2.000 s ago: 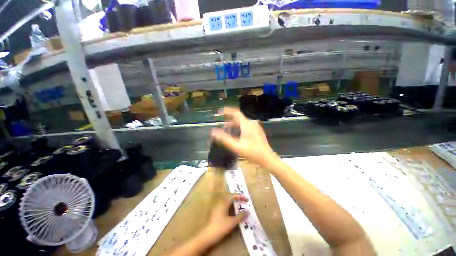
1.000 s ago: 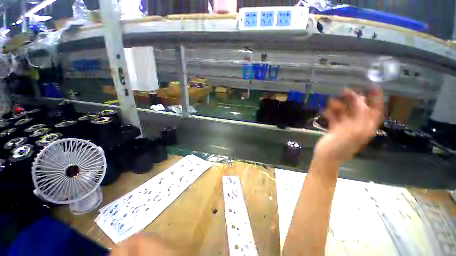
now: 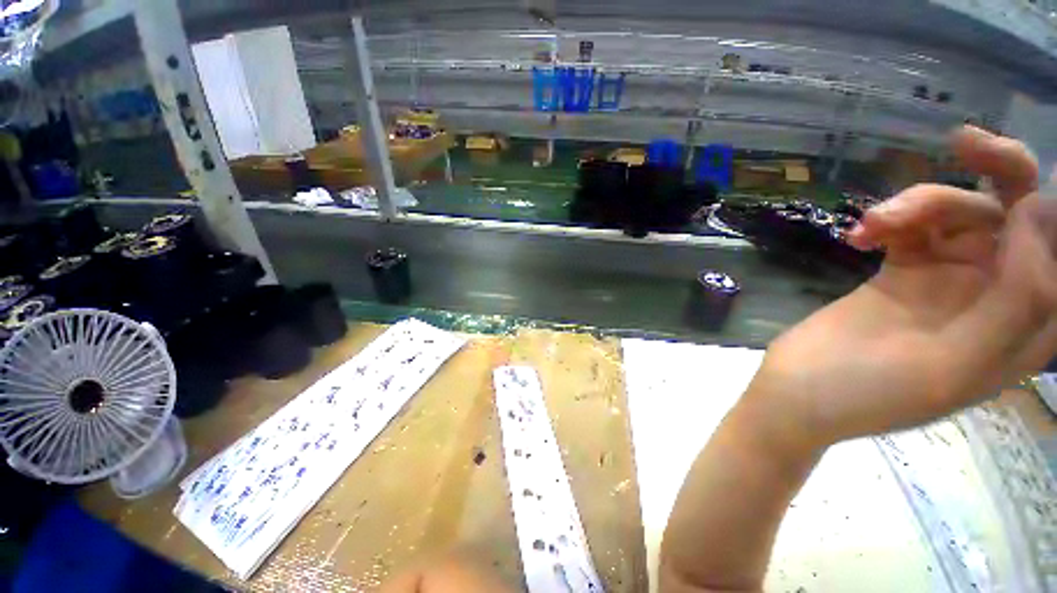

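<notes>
My right hand (image 3: pixel 927 278) is raised at the right, fingers apart and curved, with nothing visible in it. My left hand (image 3: pixel 446 576) is cut off by the bottom edge; its fingers are hidden. A white label strip (image 3: pixel 536 463) with dark shapes lies at the centre of the brown bench. A stack of label sheets (image 3: pixel 307 452) with blue-black shapes lies to its left. One black housing (image 3: pixel 716 298) stands on the conveyor belt, with a silvery top. Another black housing (image 3: pixel 388 276) stands on the belt further left.
A white desk fan (image 3: pixel 87 396) stands at the left, before clustered black housings (image 3: pixel 157 278). The dark conveyor belt (image 3: pixel 545 284) runs beyond the bench. A large white sheet (image 3: pixel 695 394) covers the right side, partly behind my right arm. A post (image 3: pixel 197 139) rises at the left.
The view has tilted down. My right hand has moved further right and looks larger. The black housing held two seconds ago is no longer in my hands. My left hand remains at the bottom edge.
</notes>
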